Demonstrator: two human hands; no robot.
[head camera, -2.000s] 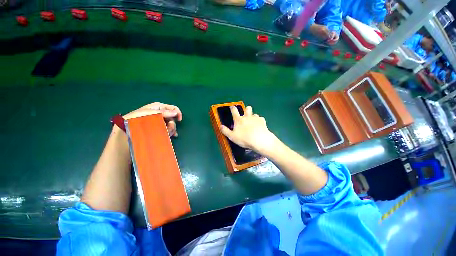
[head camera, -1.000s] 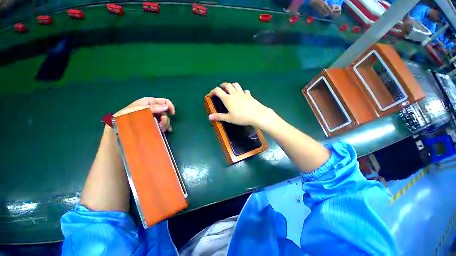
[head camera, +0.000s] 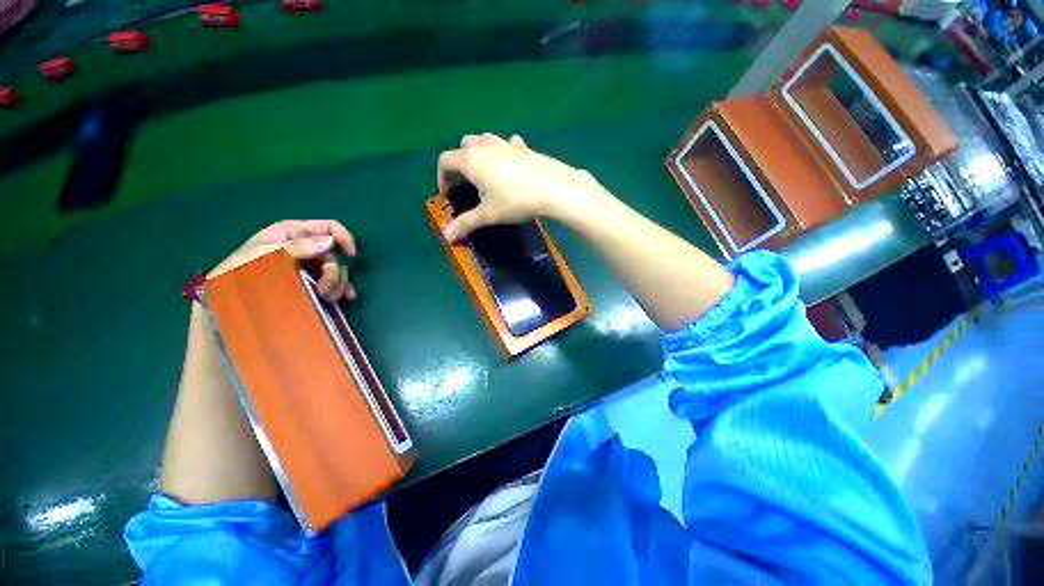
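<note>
A phone or screen assembly (head camera: 524, 278), flat, black and glossy, lies in the opening of a low orange fixture (head camera: 564, 324) on the green bench. My right hand (head camera: 492, 183) is over the fixture's far end, thumb and fingers at its top edge and the phone's end; whether they grip is unclear. A larger orange fixture box (head camera: 303, 395) is tilted over my left forearm and wrist, its pale-edged opening turned to the right. My left hand (head camera: 300, 243) shows beyond its far end, fingers curled; what it touches is partly hidden by the box.
Two orange boxes (head camera: 801, 155) stand stepwise at the right, beside shiny clear plastic trays (head camera: 956, 189). A dark phone-sized piece (head camera: 97, 155) lies on the belt at the left. Red pieces (head camera: 128, 42) line the conveyor. A metal post (head camera: 790, 48) rises behind the boxes.
My right hand has moved to the fixture's far end, uncovering more of the phone. The large box over my left arm has turned, showing more of its opening. The view has shifted.
</note>
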